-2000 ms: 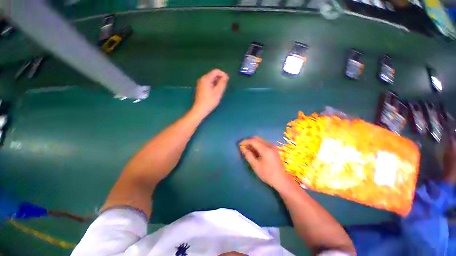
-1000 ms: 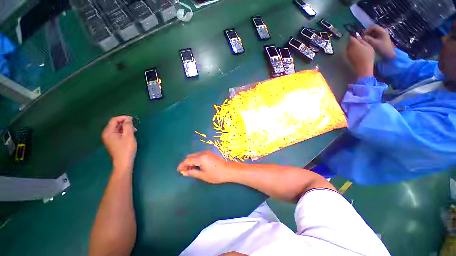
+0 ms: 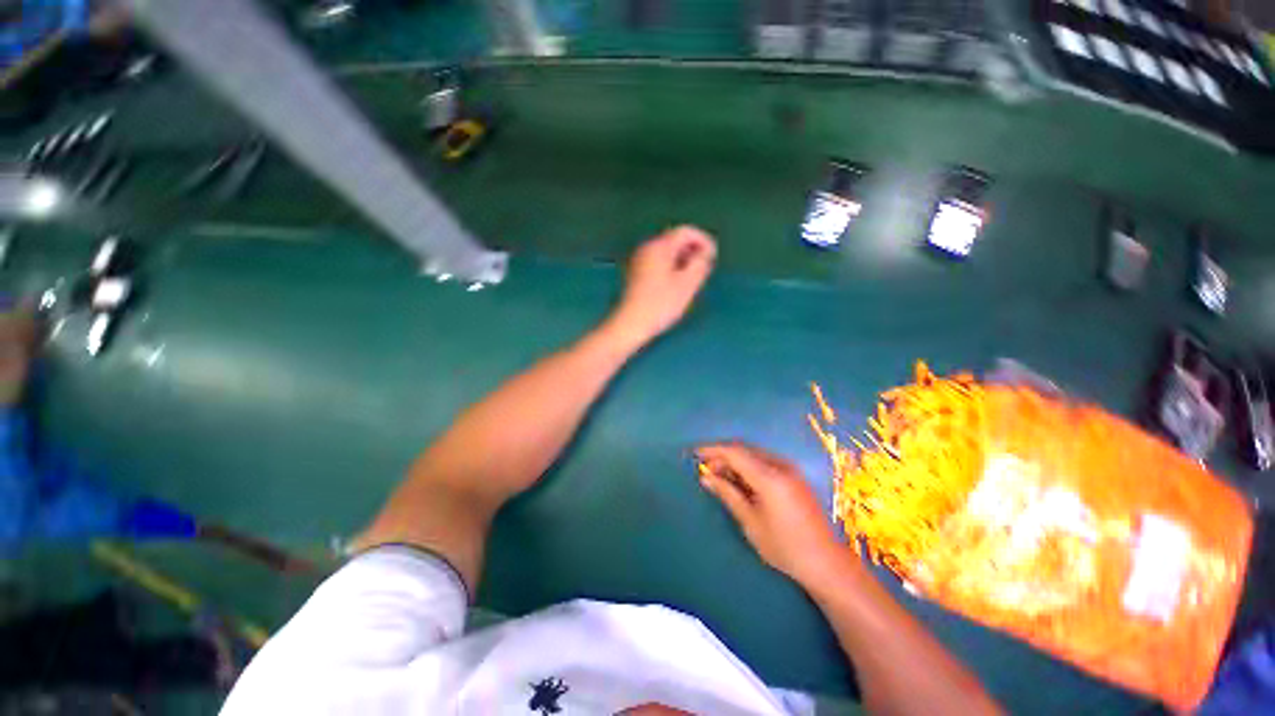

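My left hand is over the near edge of the green belt, its fingers curled; blur hides whether they hold anything. My right hand is low over the bench, left of the bag, its thumb and finger pinched on a small orange strip. A large clear bag full of orange strips, with a white label, lies at the right; its open end spills a pile of loose strips beside my right hand. Part-built handsets lie spaced on the belt beyond, blurred.
A grey metal post slants in from the upper left and ends near my left hand. Grouped handsets lie beyond the bag at the right. Grey trays and a black rack with pale slots stand on the far side. Blue sleeves show at both edges.
The view has swung left, so the bag and handsets sit further right and the co-worker at the right is mostly out of frame. Both hands keep about the same pose.
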